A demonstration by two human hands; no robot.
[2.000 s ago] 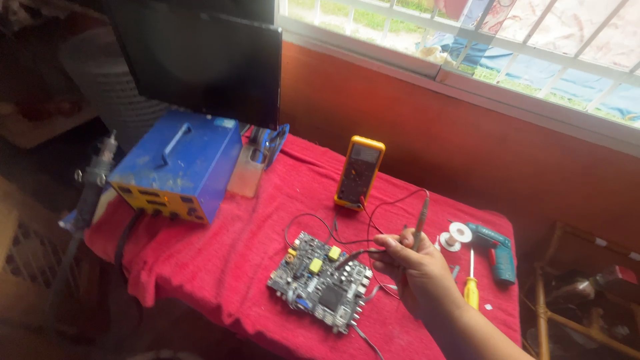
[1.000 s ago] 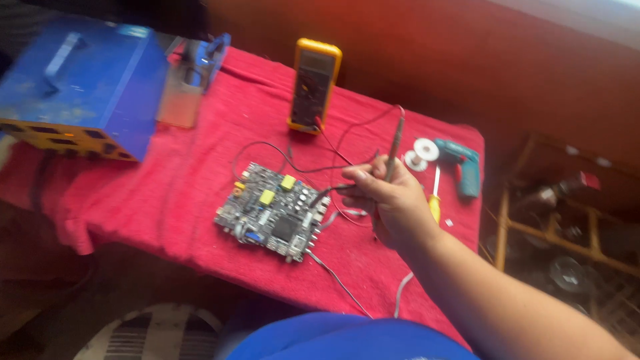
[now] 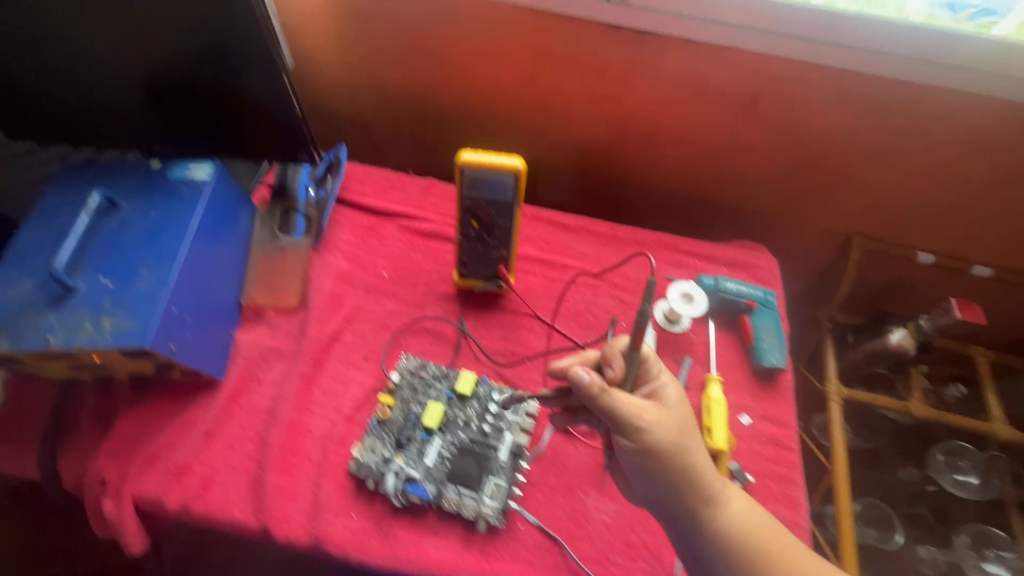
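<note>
My right hand [image 3: 632, 400] is closed around slim multimeter test probes. One probe [image 3: 642, 320] stands up out of the fist with its lead looping from its top; another dark one [image 3: 536, 396] points left over the edge of a circuit board [image 3: 448, 440]. Blur hides whether its tip touches the board. The board, with yellow parts and a large black chip, lies on a red cloth [image 3: 384, 240]. A yellow digital multimeter [image 3: 490, 216] stands upright behind it, leads plugged in. My left hand is out of view.
To the left sit a blue metal box with a handle [image 3: 136, 256], a phone case [image 3: 278, 264] and a dark screen [image 3: 144, 72]. Right of my hand lie a white spool [image 3: 686, 298], a teal power tool [image 3: 756, 316] and a yellow screwdriver [image 3: 714, 412]. A wooden rack [image 3: 836, 448] holds glassware.
The view has shifted and turned. My right hand still holds the probes beside the board; no other clear change shows.
</note>
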